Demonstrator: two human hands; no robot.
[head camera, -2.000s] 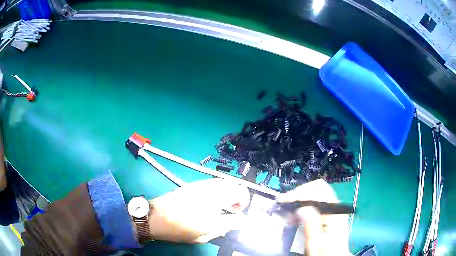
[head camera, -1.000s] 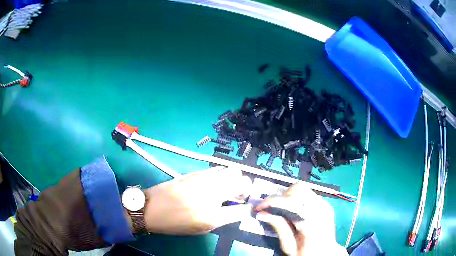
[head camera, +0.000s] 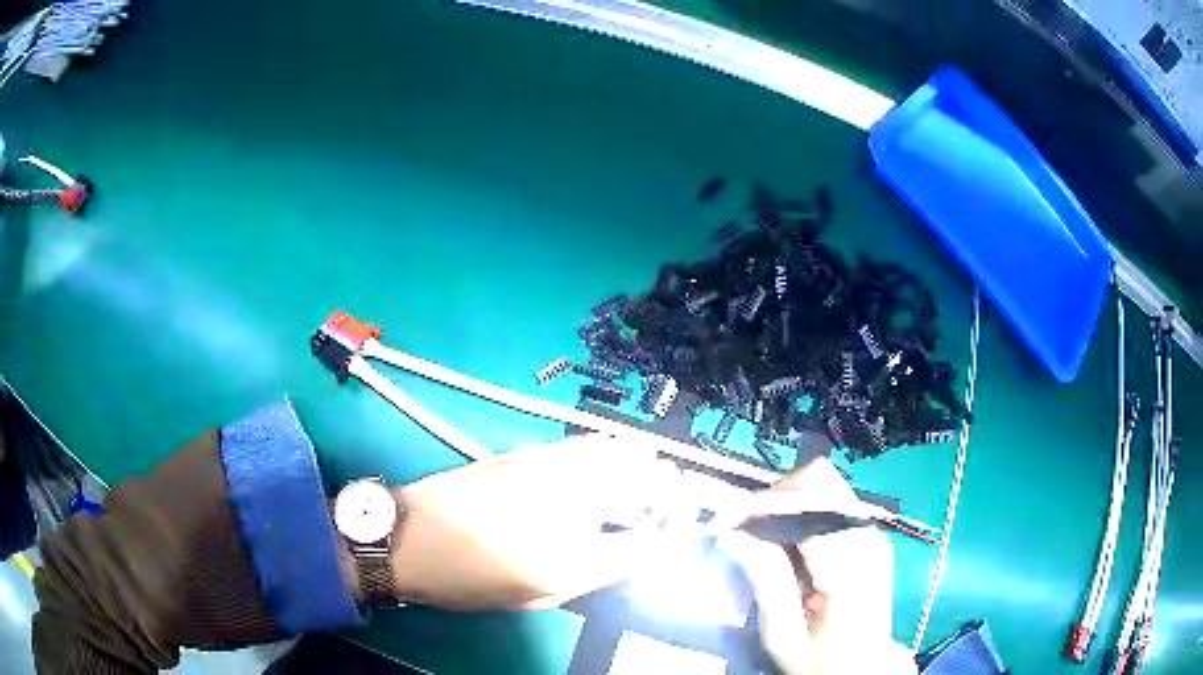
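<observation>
A white two-legged cable (head camera: 528, 405) lies slanting over the mat, with a red-and-black plug (head camera: 346, 340) at its left end. One leg passes behind my hands and shows thin coloured wire ends at the right. The other leg runs under my left hand (head camera: 567, 514), which pinches small wire ends; the glare blurs what sits between the fingers. My right hand (head camera: 818, 567) meets it from the right and holds a dark flat hand tool (head camera: 798, 528). A white card with black tape strips (head camera: 600, 646) lies under my hands, partly overexposed.
A heap of loose black housings (head camera: 778, 330) lies just beyond my hands on the green mat. A blue parts bin (head camera: 996, 224) leans at the rail, upper right. White cables (head camera: 1115, 528) lie at the right. A small red-ended cable (head camera: 73, 197) lies far left.
The dark tool in my right hand, seen two seconds ago, was turned in among the fingers a second ago and now points left toward my left fingertips. The view has shifted slightly.
</observation>
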